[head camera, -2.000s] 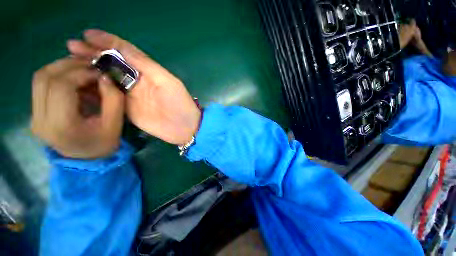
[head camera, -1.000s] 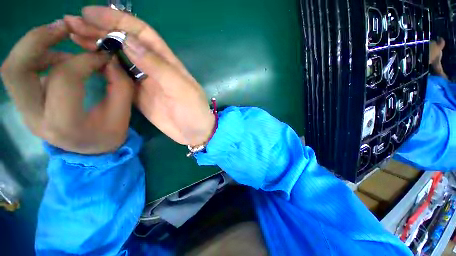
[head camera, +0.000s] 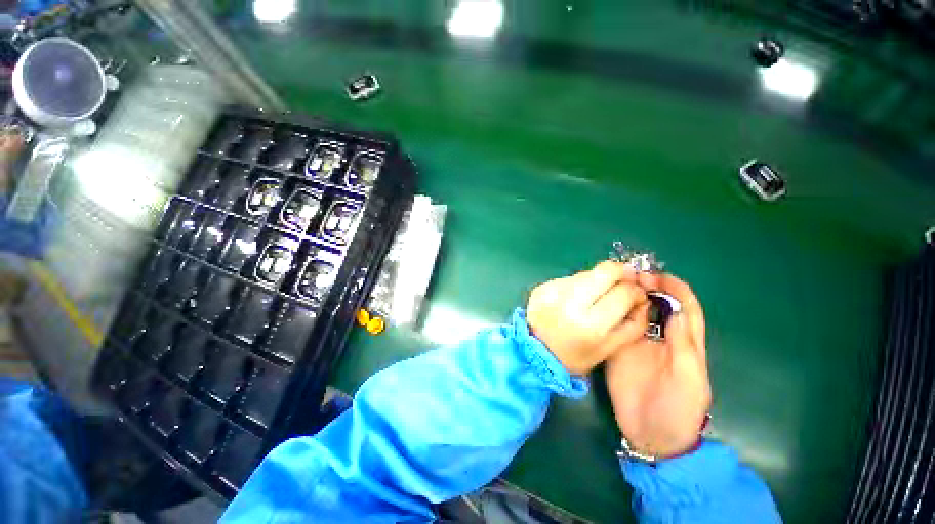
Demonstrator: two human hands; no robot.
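Note:
My right hand [head camera: 661, 389] holds a small black watch housing [head camera: 656, 319] with a shiny silver rim, between thumb and curled fingers. My left hand [head camera: 586, 315] is against the right one, its fingers bent together beside the housing; whether they pinch anything is hidden. A loose pile of tiny silver metal pieces [head camera: 638, 260] lies on the green mat [head camera: 574, 220] just beyond the fingertips.
At left stands a black blister tray [head camera: 241, 287], partly filled with housings. Beside it lie a clear plastic bag [head camera: 415, 256] and yellow-orange bits [head camera: 371, 322]. Single housings [head camera: 763, 179] lie farther back. Stacked black trays [head camera: 907, 399] stand at right.
The view has swung left, so my hands appear right of centre and the left tray has come into view. The housing is still in my right hand; the left fingers are now closer together.

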